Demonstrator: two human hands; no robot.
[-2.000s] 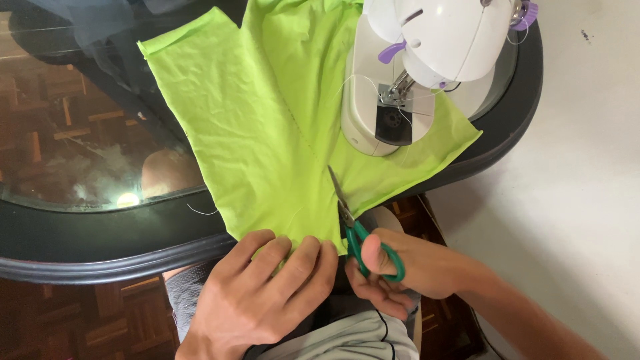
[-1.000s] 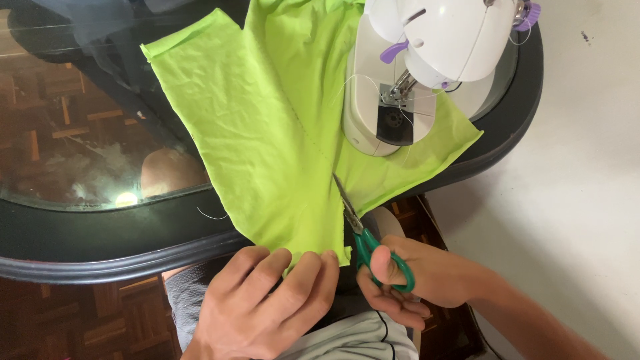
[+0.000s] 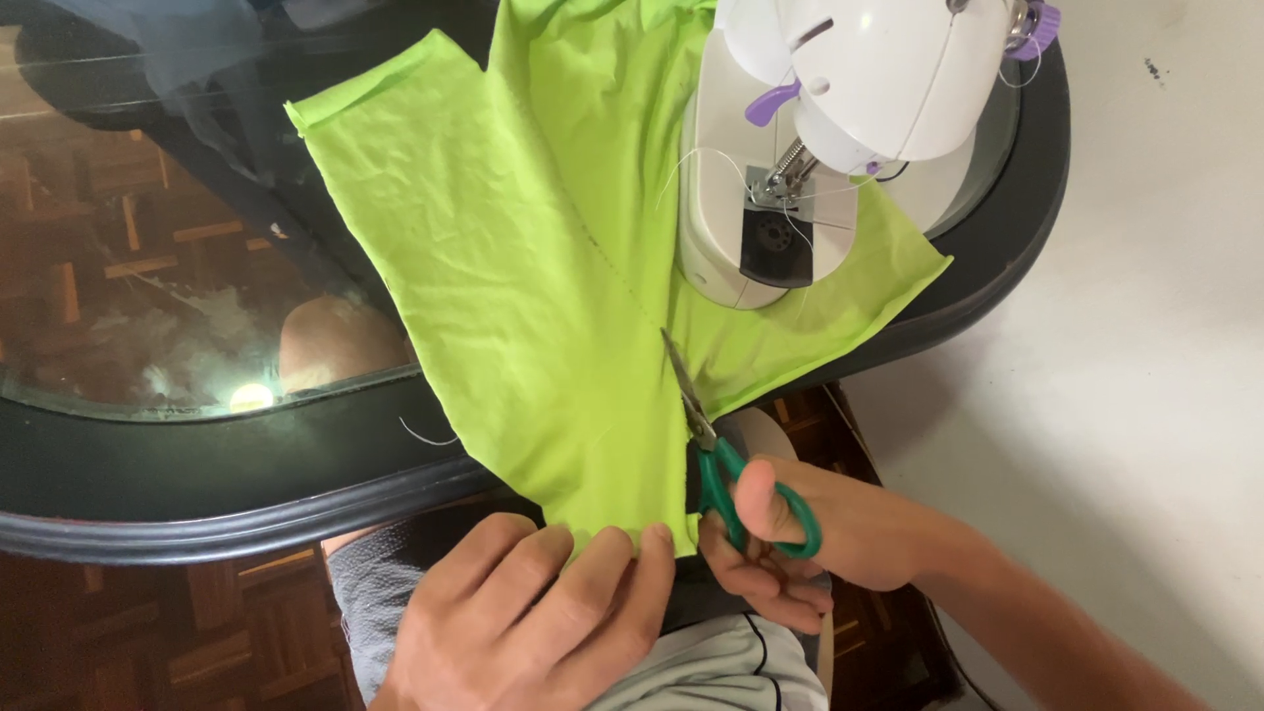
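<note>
Lime-green fabric (image 3: 513, 286) lies over the table edge, its lower end hanging toward my lap. My left hand (image 3: 538, 612) grips that lower end, fingers on top and the thumb hidden. My right hand (image 3: 800, 533) holds green-handled scissors (image 3: 726, 474), thumb through one loop, with the blades at the fabric's right edge and the tips pointing up and slightly left. A dotted line, perhaps marking or stitching, runs down the cloth toward the tips. A white mini sewing machine (image 3: 741, 237) with purple parts stands to the right, with part of the fabric beneath it.
The table has a glass top (image 3: 197, 286) and a dark rim (image 3: 247, 474). A loose white thread (image 3: 425, 434) lies on the rim. Thread hangs around the machine's needle area. A pale surface (image 3: 1116, 346) is at the right, and wood parquet floor (image 3: 178, 632) shows below.
Compared with two seconds ago, the scissors and my right hand are slightly lower relative to the fabric. My left hand keeps its hold on the lower end.
</note>
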